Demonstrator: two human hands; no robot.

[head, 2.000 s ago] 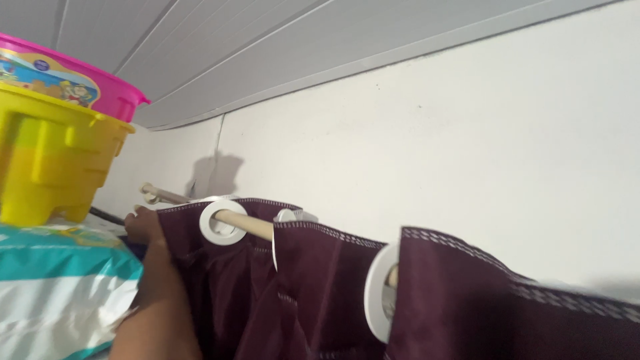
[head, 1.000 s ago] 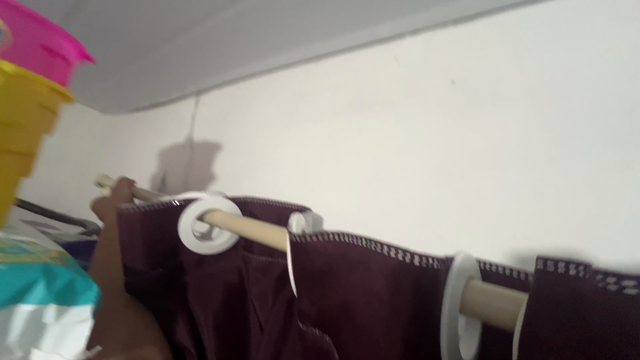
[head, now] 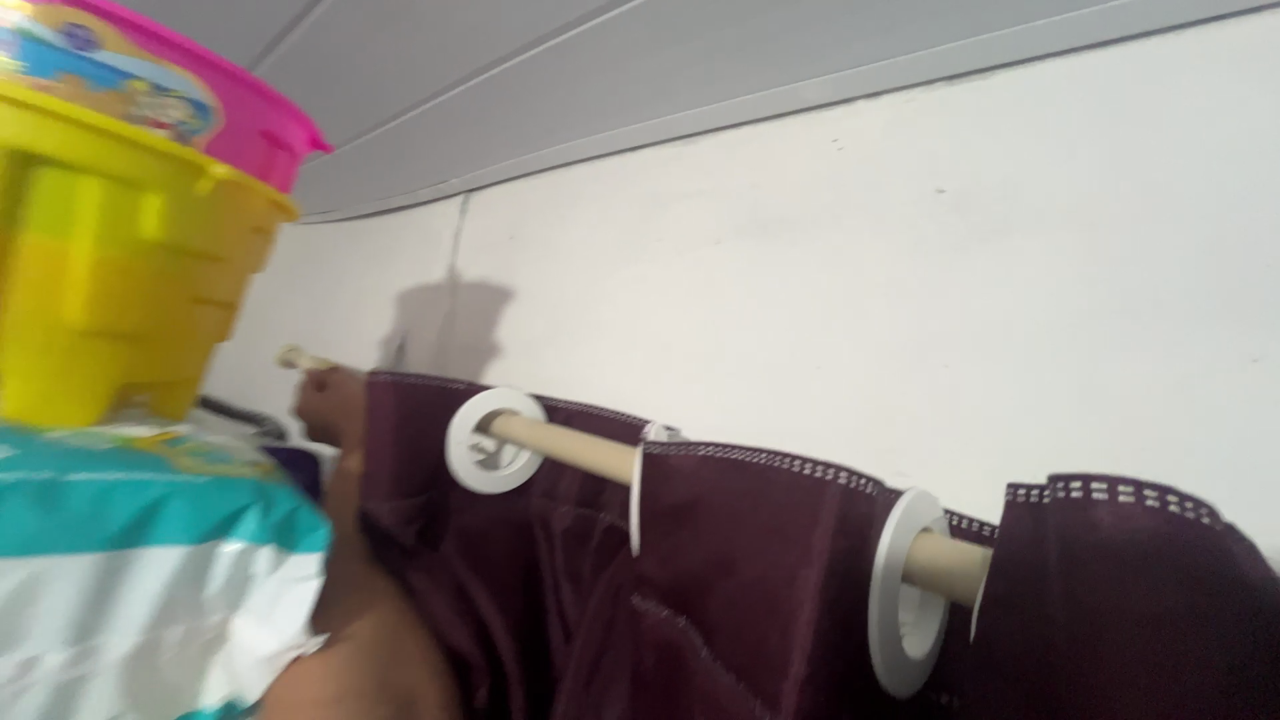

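Note:
My left hand [head: 332,405] is at the far end of a cream curtain rod [head: 565,447], its fingers closed around the rod beside the curtain's edge. A dark purple curtain [head: 740,560] hangs from the rod, which passes through its white grommets [head: 495,441]. Another grommet [head: 905,592] sits nearer to me on the right, with the rod showing through it. The rod's end [head: 290,357] sticks out past my fingers. My right hand is out of the frame.
At the left, a pink plastic basket [head: 270,125] is stacked in a yellow one [head: 120,270], above a teal and white plastic package [head: 150,560]. Behind the rod is a white wall [head: 800,270], meeting a grey panelled ceiling [head: 450,90].
The view has shifted, bringing more of the baskets back into sight than one second ago. My left hand stays by the rod's far end.

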